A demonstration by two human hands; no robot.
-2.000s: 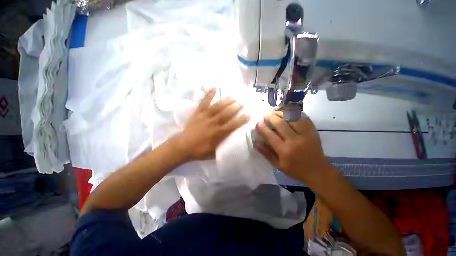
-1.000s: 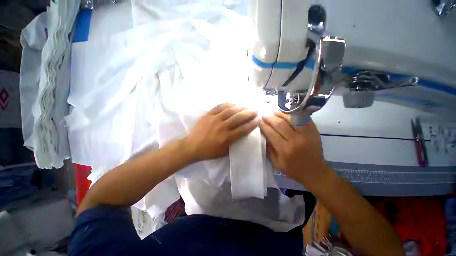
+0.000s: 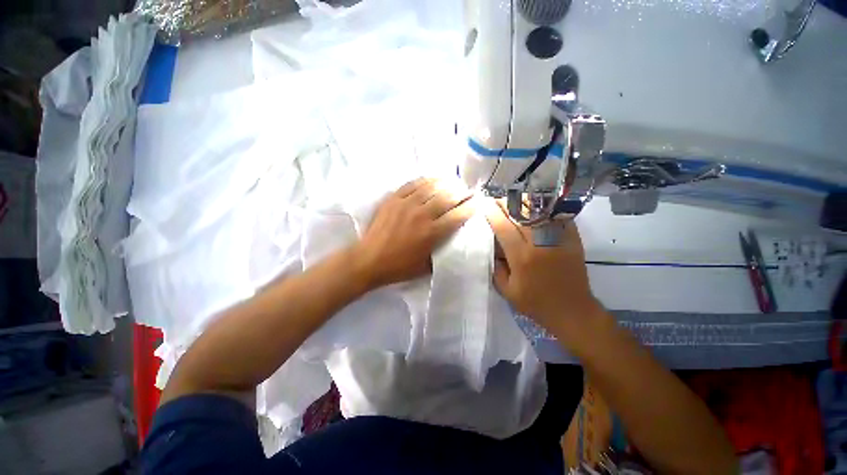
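Note:
The white garment body [image 3: 223, 176] lies spread and bunched left of the needle and hangs over the lap. A folded white band [image 3: 462, 301] runs down from the brightly lit needle area between my hands. My left hand [image 3: 409, 232] lies flat with its fingertips on the fabric by the needle. My right hand [image 3: 540, 264] is at the band's right edge, its fingertips partly hidden under the head of the sewing machine [image 3: 669, 102]. Glare and the chrome guard [image 3: 580, 158] hide the needle and presser foot.
Stacked cut pieces [image 3: 93, 186] hang at the table's left edge beside blue tape [image 3: 159, 74]. Thread snips [image 3: 758, 271] lie at the right near small white bits [image 3: 801, 262]. A red basket [image 3: 147, 371] is below left. A red cloth [image 3: 766, 417] is below right.
The band's lower end now tapers and hangs a little lower than one second ago. My hands stay beside the needle. The machine and table appear slightly lower in the view.

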